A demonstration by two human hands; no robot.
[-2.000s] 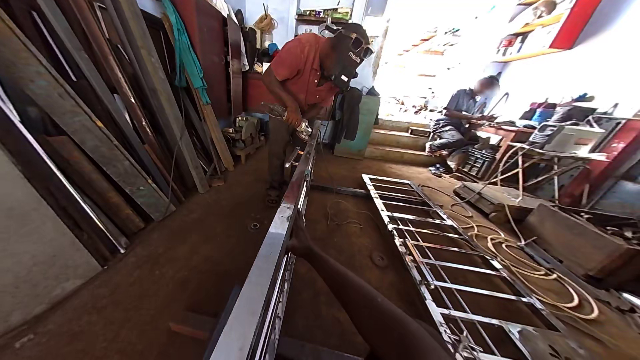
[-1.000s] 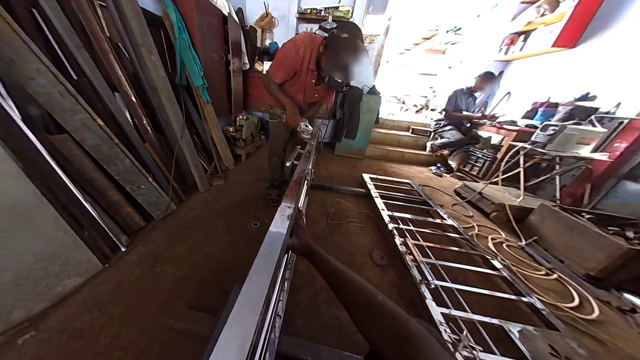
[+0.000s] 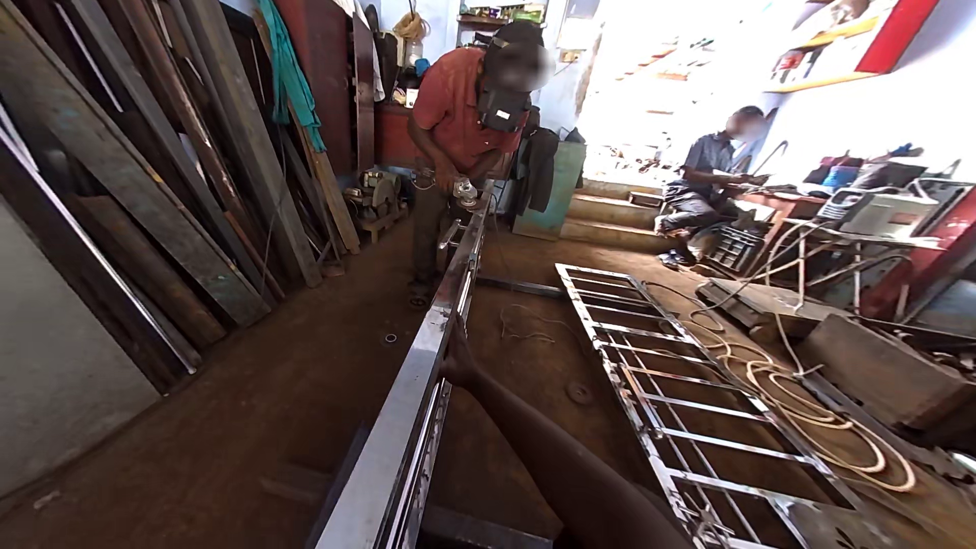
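Note:
A long metal frame (image 3: 396,412), standing on its edge, runs from the bottom of the view up to a co-worker in a red shirt. My right hand (image 3: 459,354) comes in from the lower right and grips the frame's right side near the middle of its length; some fingers are hidden against the metal. My left hand is out of view. At the frame's far end the co-worker bends over it, holding what looks like an angle grinder (image 3: 465,192). Beside my right forearm a second metal frame with crossbars (image 3: 686,396) lies on the floor.
Metal sections and boards (image 3: 152,191) lean at the left. Pale hose or cable coils (image 3: 839,427) lie right of the flat frame. A chop saw (image 3: 377,191) stands at the back. Another person sits at the right by a table with a welding machine (image 3: 877,210). Steps (image 3: 618,213) rise behind.
The co-worker in red has shifted their head, and the dark mask now sits lower. My right hand stays at the same part of the upright frame.

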